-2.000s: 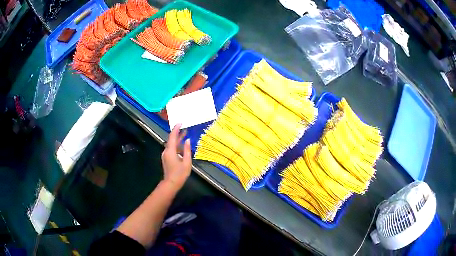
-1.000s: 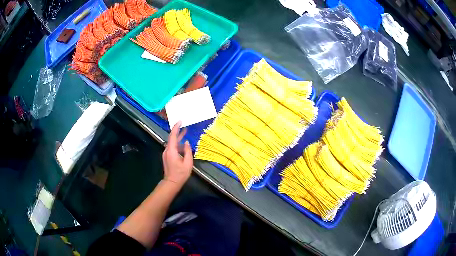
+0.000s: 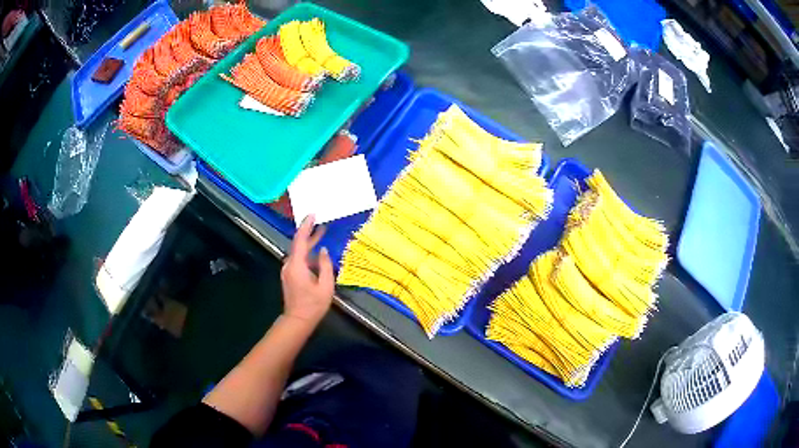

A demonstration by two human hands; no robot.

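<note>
A white card (image 3: pixel 333 189) lies tilted over the front edge of the blue trays, between the green tray and the yellow wires. My left hand (image 3: pixel 307 278) reaches up from the lower left. Its fingertips are at the card's lower edge, with the thumb apart; whether they press on it is unclear. Bundles of yellow lead wires (image 3: pixel 447 219) fill one blue tray, and more yellow bundles (image 3: pixel 583 284) fill the blue tray to its right. The green tray (image 3: pixel 228 144) holds small orange bundles (image 3: pixel 273 74) and yellow bundles (image 3: pixel 315 48). My right hand is out of the picture.
Orange wire bundles (image 3: pixel 171 74) are piled at upper left beside a blue tray (image 3: pixel 105 87). Clear plastic bags (image 3: pixel 569 74) lie at the bench's back. A pale blue tray (image 3: pixel 720 227) and a white fan (image 3: pixel 711 376) with a cord are at right. The bench's front edge runs diagonally below the trays.
The view has shifted slightly. The green tray appears a little lower and further left. My left hand stays at the card's lower edge.
</note>
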